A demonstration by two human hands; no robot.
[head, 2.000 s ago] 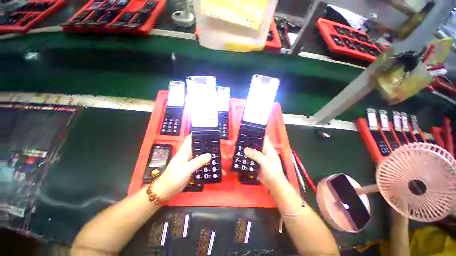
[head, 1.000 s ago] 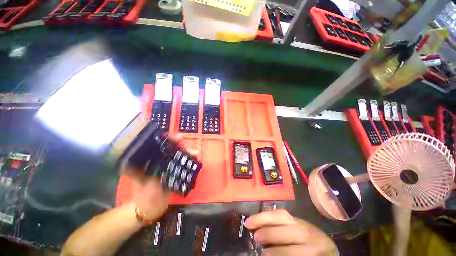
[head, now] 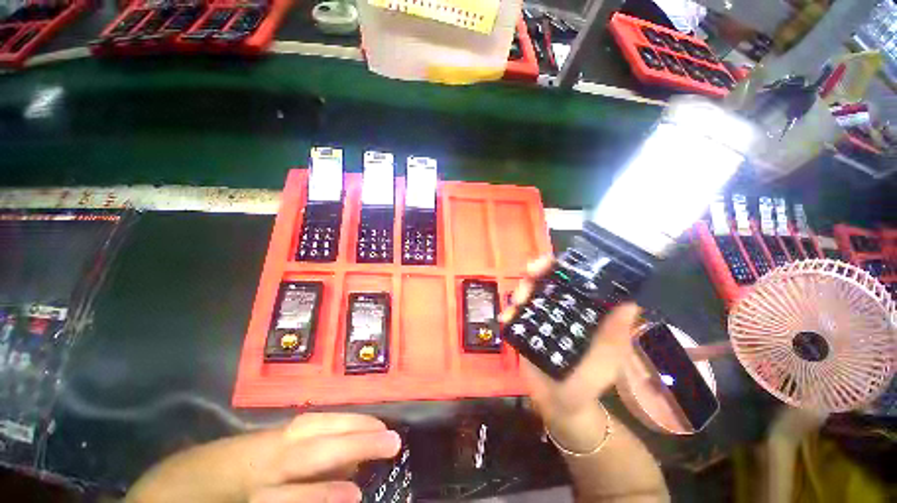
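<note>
My right hand, right of the tray, grips an open black flip phone by its keypad half. The phone is tilted, its screen glowing white up and right. My left hand is low at the bottom edge, fingers against a dark piece with white characters, apparently a phone keypad, mostly hidden and cut off. The red tray holds three open lit phones in its back row. Its front row holds dark blocks with pale labels and gold spots; the rightmost slot is largely covered.
A battery with a white edge lies before the tray. A smartphone rests on a pink base beside a pink fan. A translucent bin hangs beyond the green belt. More red trays stand around.
My right hand has risen from the bench and now holds an open phone at the right. My left hand has dropped from the tray's left side to the bottom edge, uncovering two front-row blocks.
</note>
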